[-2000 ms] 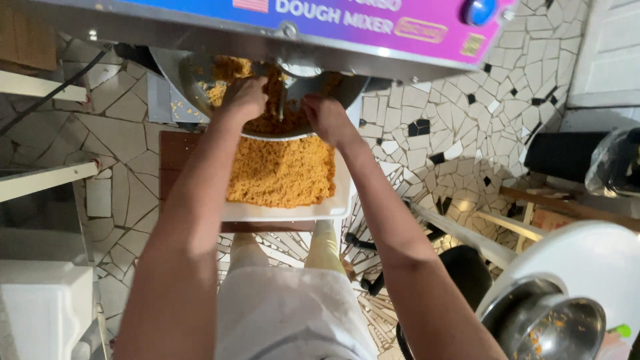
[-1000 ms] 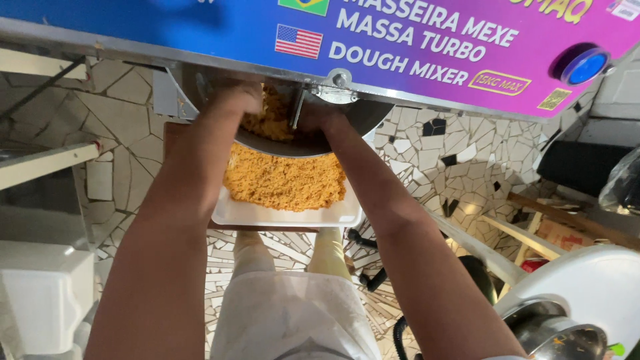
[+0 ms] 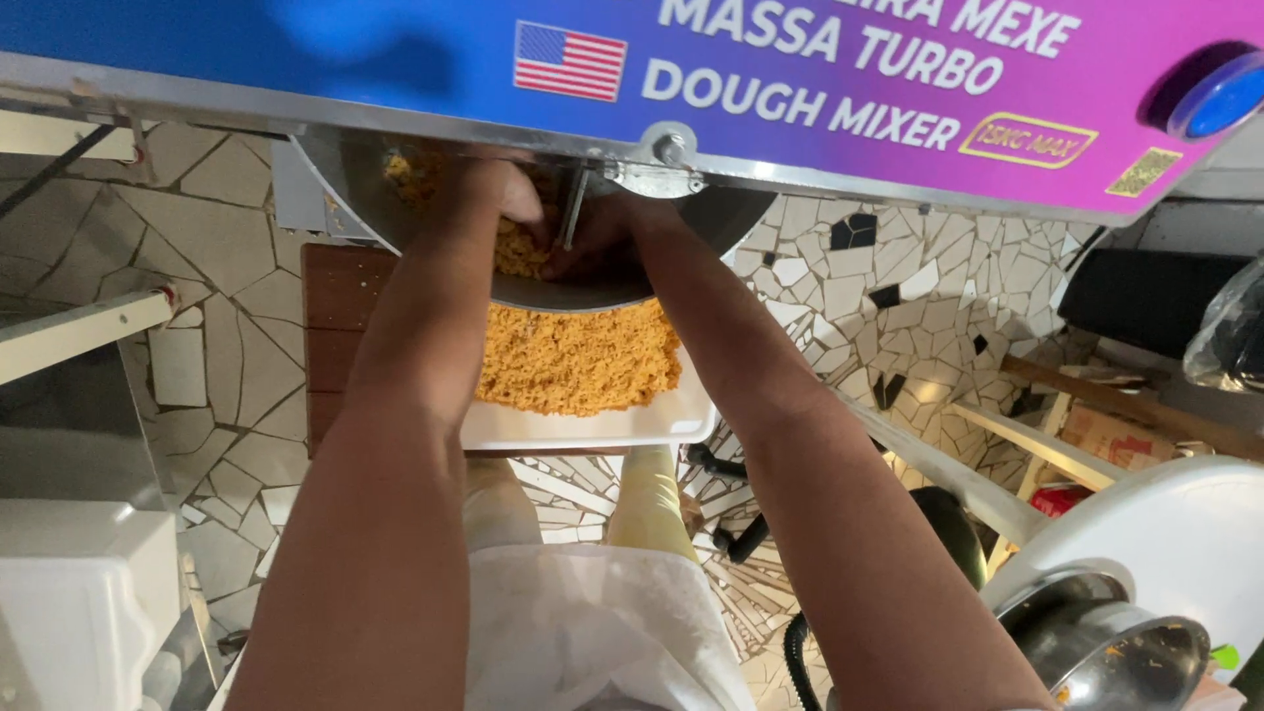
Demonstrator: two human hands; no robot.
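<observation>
Both of my arms reach into the metal bowl (image 3: 583,295) of a dough mixer (image 3: 790,178). Inside the bowl, orange crumbly mass (image 3: 518,252) lies between my hands and beside the metal mixing rod (image 3: 575,209). My left hand (image 3: 509,193) is at the left of the rod, next to the mass, its fingers partly hidden. My right hand (image 3: 597,232) is in shadow right of the rod, its fingertips near the mass; whether either hand grips anything is unclear. Below the bowl, more orange crumbly mass (image 3: 583,360) fills a white plastic tray (image 3: 592,431).
The mixer's housing overhangs the bowl, with a blue knob (image 3: 1220,104) at its right. A reddish-brown board (image 3: 336,336) lies under the tray. Metal bowls (image 3: 1136,657) stand by a round white surface (image 3: 1185,523) at lower right; a white plastic container (image 3: 79,592) is at left.
The view has shifted, so the mixer housing covers more of it than two seconds ago. Both hands remain in the bowl, deeper under the housing than in the earliest frame.
</observation>
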